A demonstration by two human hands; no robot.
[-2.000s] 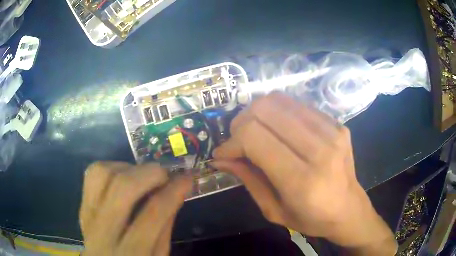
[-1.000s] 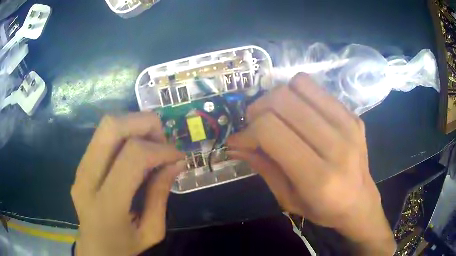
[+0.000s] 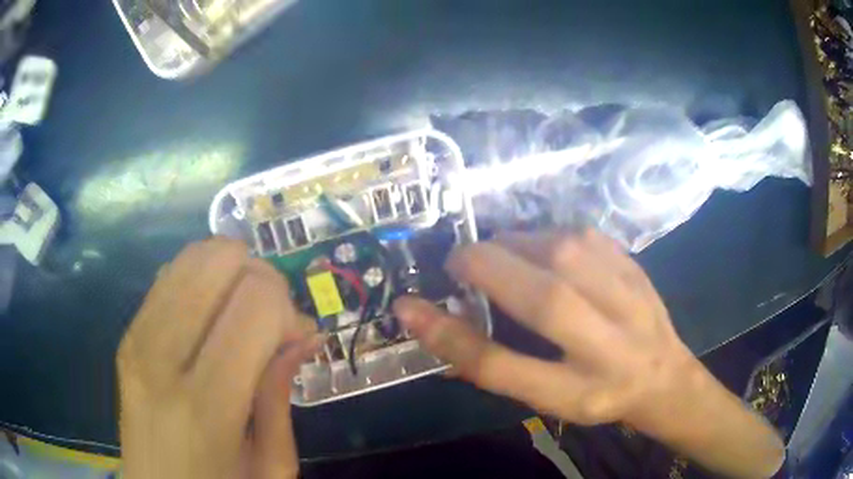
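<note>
The open white power strip housing [image 3: 416,370] lies on the bench in front of me, slightly tilted. The green circuit board [image 3: 297,265] sits mid-housing, with a yellow transformer [image 3: 325,293], round capacitors and a blue component [image 3: 397,232]. Red and black lead wires [image 3: 356,329] cross beside it. A brass contact strip [image 3: 323,185] lies along the far side. My left hand [image 3: 220,337] is at the housing's near left, fingertips bunched at the board's edge; what they pinch is hidden. My right hand [image 3: 571,327] is over the right edge, thumb and fingers apart, with nothing visible between them.
A clear plastic bag [image 3: 655,173] with coiled cord lies to the right. Another open housing [image 3: 168,56] is at the top left. White plugs [image 3: 36,224] are at the far left. A tan parts tray [image 3: 812,140] with brass pieces stands at the right edge.
The housing appears lower and further left in view than one second ago. My right hand's thumb and fingers have spread apart. The other housing shows more at the top left.
</note>
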